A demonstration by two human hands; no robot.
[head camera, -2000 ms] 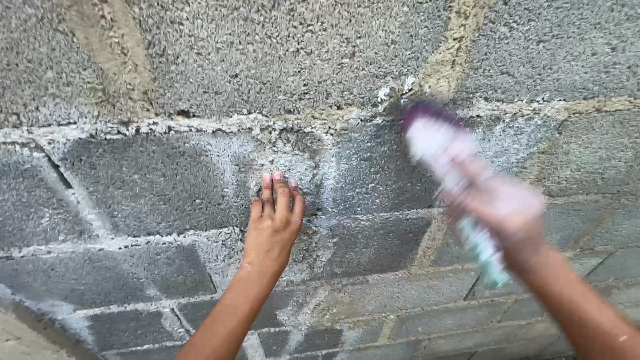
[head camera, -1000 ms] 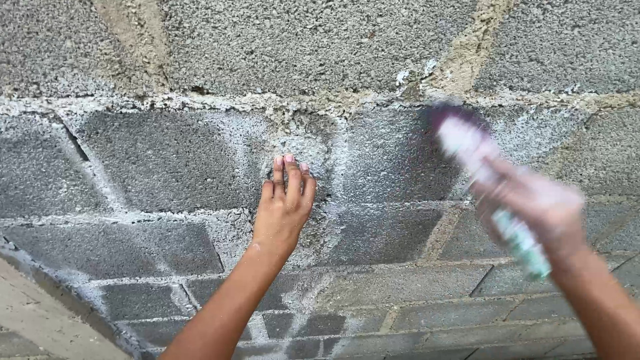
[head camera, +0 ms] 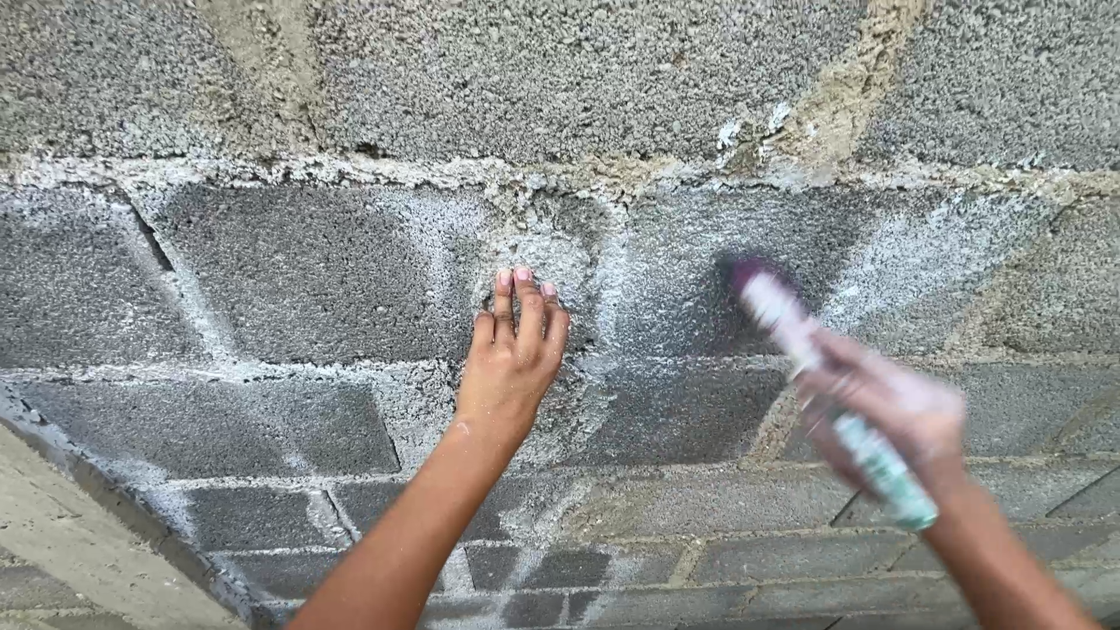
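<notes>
A grey concrete block wall [head camera: 297,271], streaked with white residue, fills the view. My left hand [head camera: 516,350] rests against it with fingertips on a rough mortar patch [head camera: 551,249], holding nothing, its fingers slightly apart. My right hand [head camera: 884,411] is closed around the handle of a brush [head camera: 779,315]. The brush has a pale, whitened body, a dark purple head and a green handle end. Its head is at the face of a darker block, right of my left hand. Motion blurs the brush and my right hand, so the bristles are unclear.
A rough, whitish mortar ledge [head camera: 420,172] runs across the wall above both hands. Lumpy tan mortar [head camera: 857,83] with white flakes is at the upper right. A sloping concrete edge [head camera: 96,534] crosses the lower left corner. More block courses lie below.
The brush in my right hand has moved down from the mortar ledge onto the block face. My left hand stays at the mortar patch.
</notes>
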